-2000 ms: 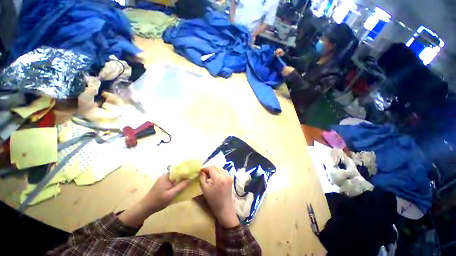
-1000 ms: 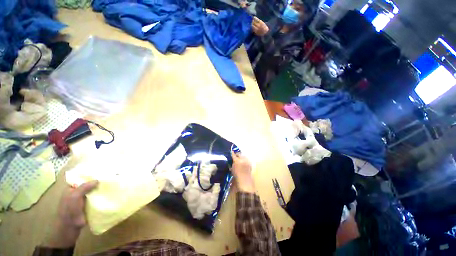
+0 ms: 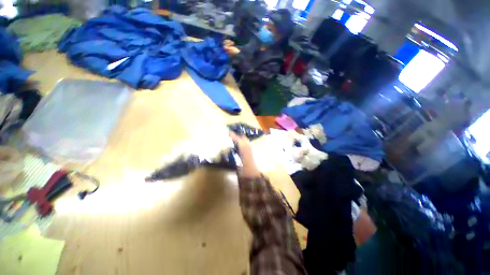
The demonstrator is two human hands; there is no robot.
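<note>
My right hand (image 3: 244, 156) holds the black garment in its clear bag (image 3: 185, 166) above the pale table. The bag is blurred and tilted, with cream trim showing at its middle. My left hand is not in view. A yellow paper sheet (image 3: 32, 252) lies at the lower left edge of the table. A red-and-black handheld tool (image 3: 49, 190) with a dark cord lies at the left. A flat stack of clear empty bags (image 3: 78, 119) lies at the upper left.
Blue garments (image 3: 126, 48) cover the table's far side, where a person (image 3: 263, 53) in a mask stands. Black cloth (image 3: 328, 201), cream trim (image 3: 309, 156), a pink packet (image 3: 286, 122) and a blue heap (image 3: 341, 126) lie to the right. A dotted sheet is at left.
My right hand has lifted the bagged garment off the table and tilted it. My left hand has left the picture, and the yellow sheet it held is no longer in it.
</note>
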